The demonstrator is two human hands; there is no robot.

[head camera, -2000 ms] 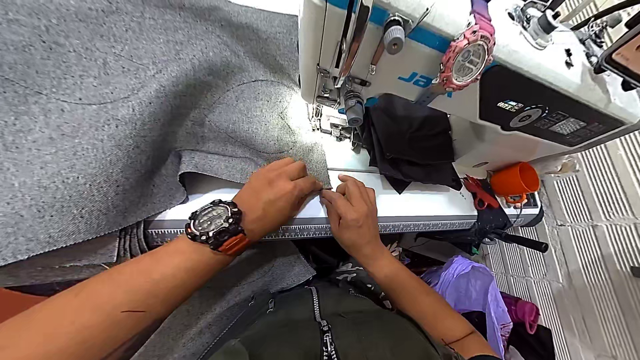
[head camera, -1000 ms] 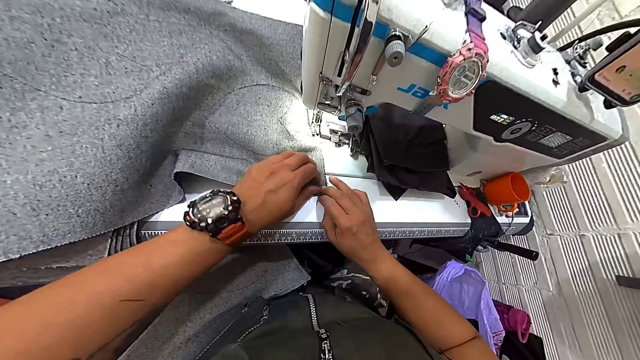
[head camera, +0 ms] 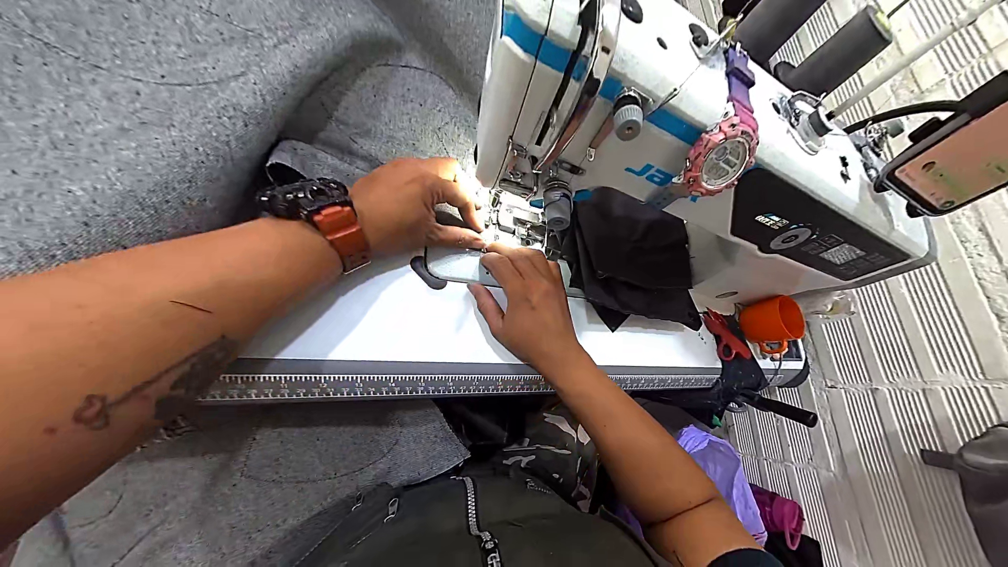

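Observation:
Grey speckled fabric (head camera: 142, 134) lies over the left of the table and up to the sewing machine (head camera: 646, 150). My left hand (head camera: 409, 205), with a black and orange wristwatch (head camera: 323, 213) on its wrist, pinches the fabric edge beside the lit presser foot (head camera: 516, 216). My right hand (head camera: 531, 303) rests on the machine bed just in front of the foot, its fingertips close to my left fingertips. What lies under those fingertips is too small to tell. Folded black cloth (head camera: 630, 252) lies on the bed right of the needle area.
A measuring tape strip (head camera: 441, 386) runs along the front table edge. Red-handled scissors (head camera: 726, 335) and an orange mug (head camera: 772, 321) stand at the right end. A pink and purple watch (head camera: 723, 157) hangs on the machine; a phone (head camera: 953, 157) is mounted at the right.
Both hands have moved forward from the front part of the table to the presser foot. The fabric edge has moved with my left hand, baring more white table in front.

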